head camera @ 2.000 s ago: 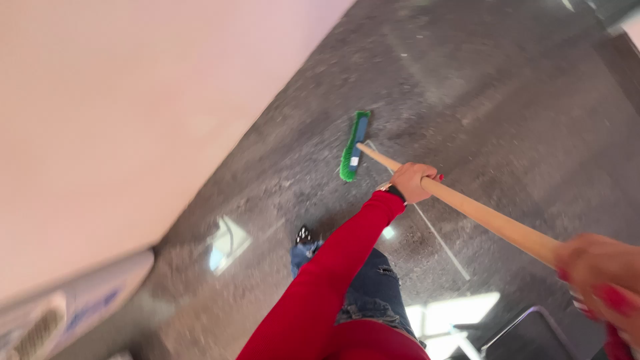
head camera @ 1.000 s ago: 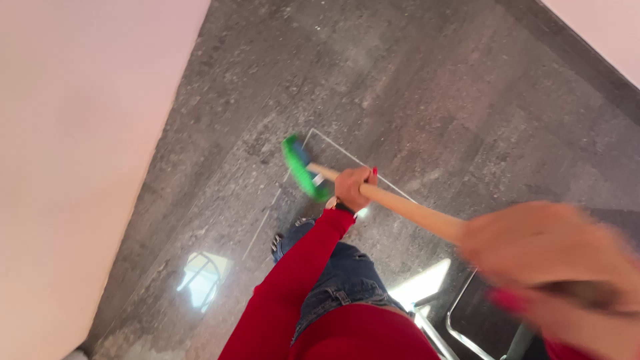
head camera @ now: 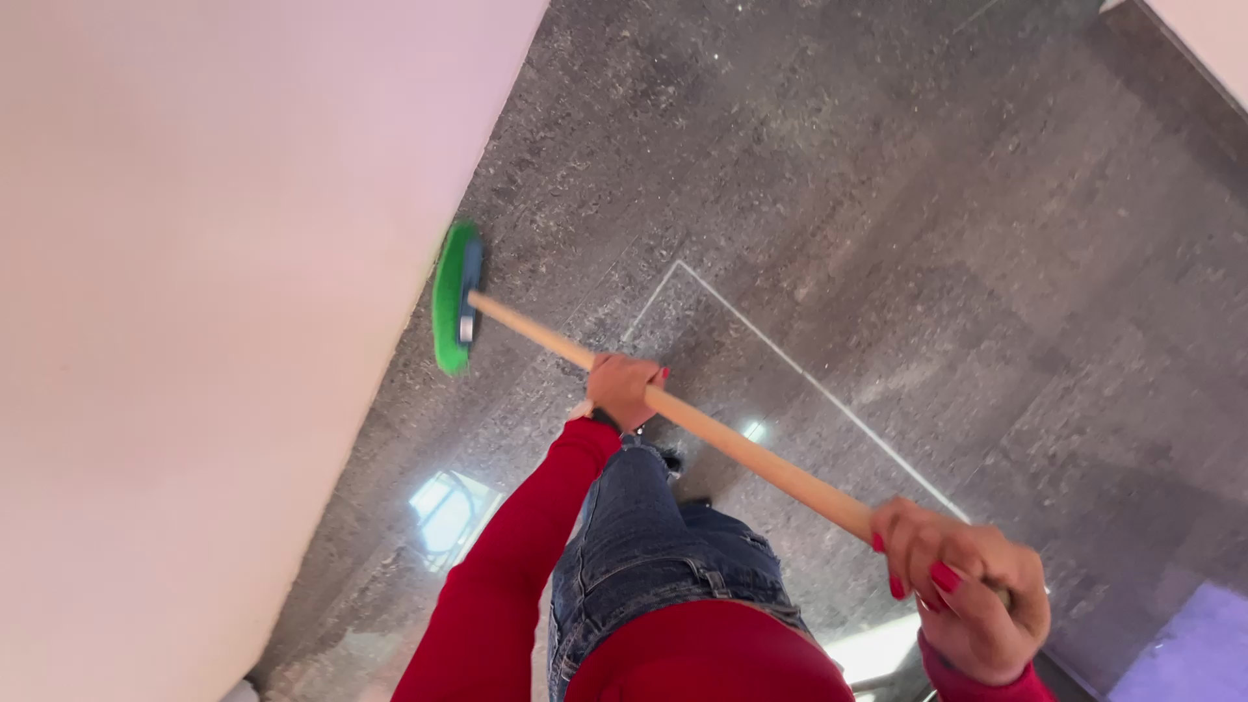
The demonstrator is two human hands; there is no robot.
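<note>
A broom with green bristles and a blue head (head camera: pixel 456 297) lies against the foot of the pale wall, left of centre. Its wooden handle (head camera: pixel 760 462) runs down to the right across my body. My left hand (head camera: pixel 624 387), below a red sleeve and a dark wristband, grips the handle partway down. Near the handle's upper end, my right hand (head camera: pixel 965 585) is closed around it, red nails showing.
The pale wall (head camera: pixel 195 292) fills the left side. Grey speckled floor (head camera: pixel 829 195) bears a thin white angled line (head camera: pixel 829 390). Another wall base (head camera: pixel 1180 78) stands at the top right. My jeans-clad legs (head camera: pixel 643 526) are below.
The broom head has moved left across the floor, from beside the white line to the wall's foot. Both hands have kept hold of the handle. The view has shifted.
</note>
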